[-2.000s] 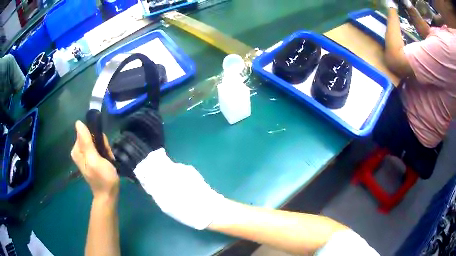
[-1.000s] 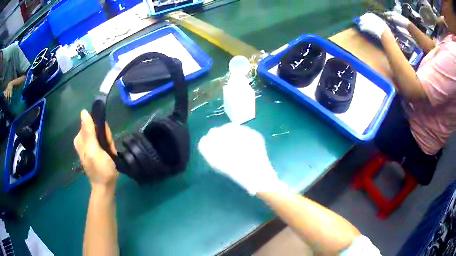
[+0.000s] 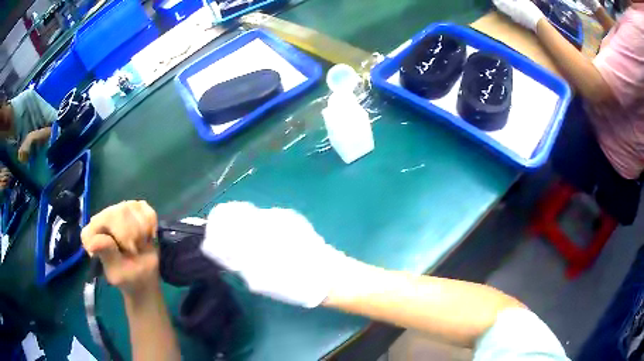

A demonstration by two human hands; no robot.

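The black headphones [image 3: 208, 310] are low at the left, over the green bench, with the cups towards the right and the headband hanging down behind my left wrist. My bare left hand [image 3: 126, 240] is closed on the headphones near the upper cup. My white-gloved right hand [image 3: 268, 250] lies against the upper cup from the right. Its fingertips are hidden, and I cannot tell whether a cloth is under them. A blue tray [image 3: 311, 79] with white liner holds a black oval case [image 3: 240, 96] beyond my hands.
A white pump bottle [image 3: 349, 128] stands mid-bench. A blue tray [image 3: 510, 151] at the right holds two shiny black cases. Another blue tray [image 3: 44, 247] with black items is at the left. A person in pink [image 3: 621, 106] sits at the right, near a red stool [image 3: 575, 233].
The headphones have been lowered and turned, so the headband now points down. My right hand has moved left from beside the bottle to the cup. The view has shifted a little.
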